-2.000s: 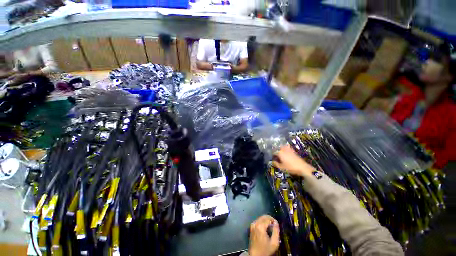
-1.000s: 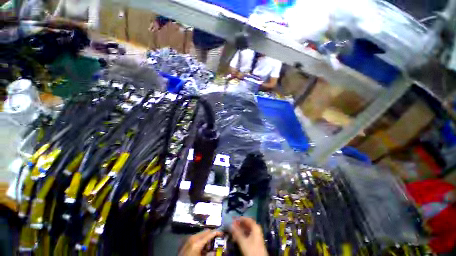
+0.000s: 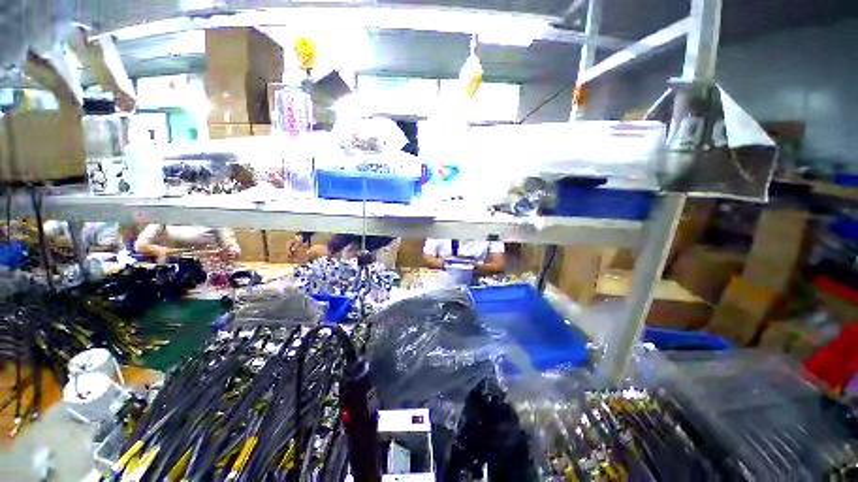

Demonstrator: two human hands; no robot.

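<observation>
Neither of my hands is in the picture. The white fixture (image 3: 406, 435) is at the bottom centre, cut off by the lower edge. The black electric screwdriver (image 3: 357, 424) stands upright at its left side. A dark heap of small black parts (image 3: 487, 438) lies just right of the fixture. Rows of black cables (image 3: 235, 405) with yellow ends fill the left, and more cable rows (image 3: 630, 433) lie at the right. A clear plastic bag (image 3: 428, 344) with dark contents is behind the fixture.
A white shelf (image 3: 452, 222) spans the view, holding a blue bin (image 3: 369, 185). A blue tray (image 3: 529, 325) lies beneath it beside the post (image 3: 649, 282). Clear plastic (image 3: 743, 395) covers the right cables. Silvery parts (image 3: 343, 278) and several seated people are behind, with cartons (image 3: 771, 245) at the right.
The view has tilted up, showing the shelf and hall. Both hands, seen together in front of the fixture a second ago, are out of the picture. The fixture now sits at the lower edge.
</observation>
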